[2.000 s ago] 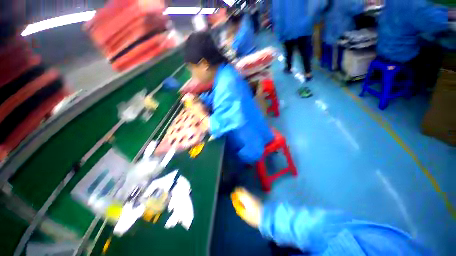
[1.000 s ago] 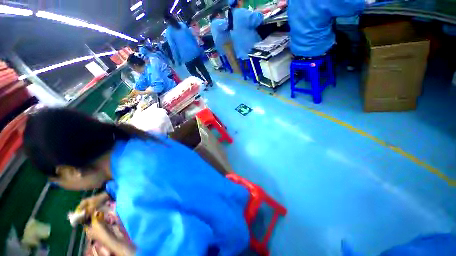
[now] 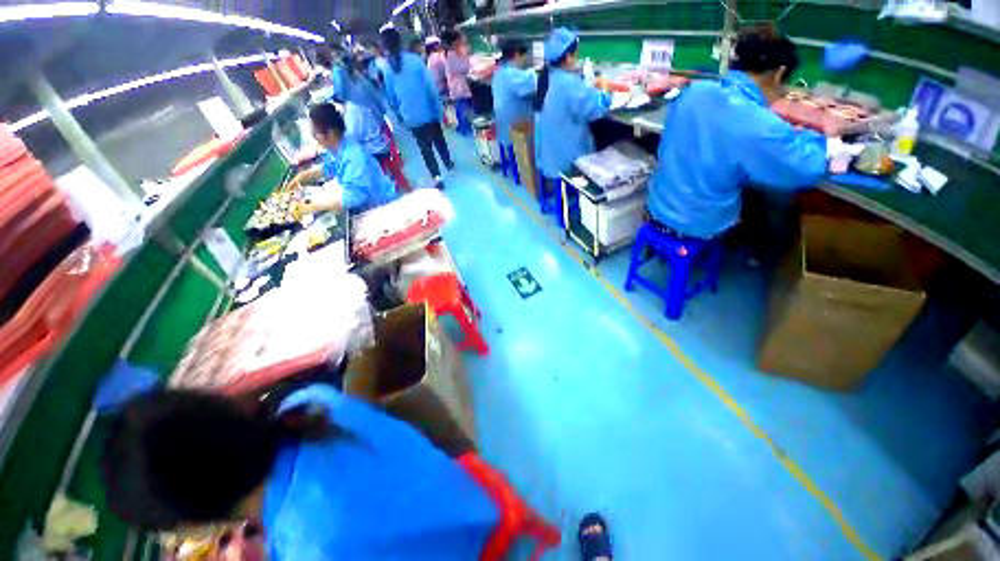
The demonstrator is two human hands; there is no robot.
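Observation:
Neither of my hands shows in the picture. Nearest in front, a person in a blue smock sits on a red stool and bends over the green bench at the lower left. Only a small part of a tray shows below the head, and what the hands do there is hidden. Just beyond lies a large pink-red foam tray under shiny clear film. A dark shoe shows on the floor at the bottom edge.
An open brown carton stands beside the left bench, with another red stool behind it. The blue aisle floor has a yellow line. At right, a seated person on a blue stool is near another large carton.
The view has swung and risen, showing more of both benches. The near person now sits lower in the picture. My blue sleeve has gone out of view.

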